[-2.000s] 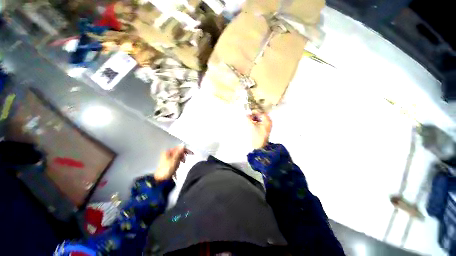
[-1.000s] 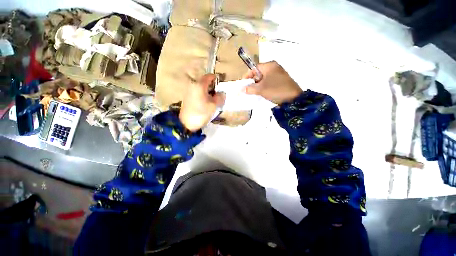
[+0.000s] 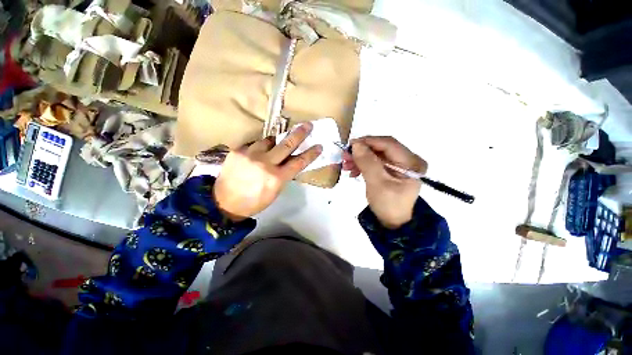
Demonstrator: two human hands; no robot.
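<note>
A tan bundle tied with a pale strip lies on the white worktable. A white tag rests on the near edge of the bundle. My left hand presses the tag flat with its fingertips. My right hand holds a slim pen, its tip at the tag's right edge and its dark end pointing right and down. Any writing on the tag cannot be made out.
A white calculator and crumpled scraps lie on the left. More tied tan stacks are at the upper left. On the right are a small wooden bar with cords, a blue basket and a blue tub.
The pen has turned from pointing up to tip-down at the tag. My left hand has moved left and down and lies flat on the tag, which now rests on the bundle.
</note>
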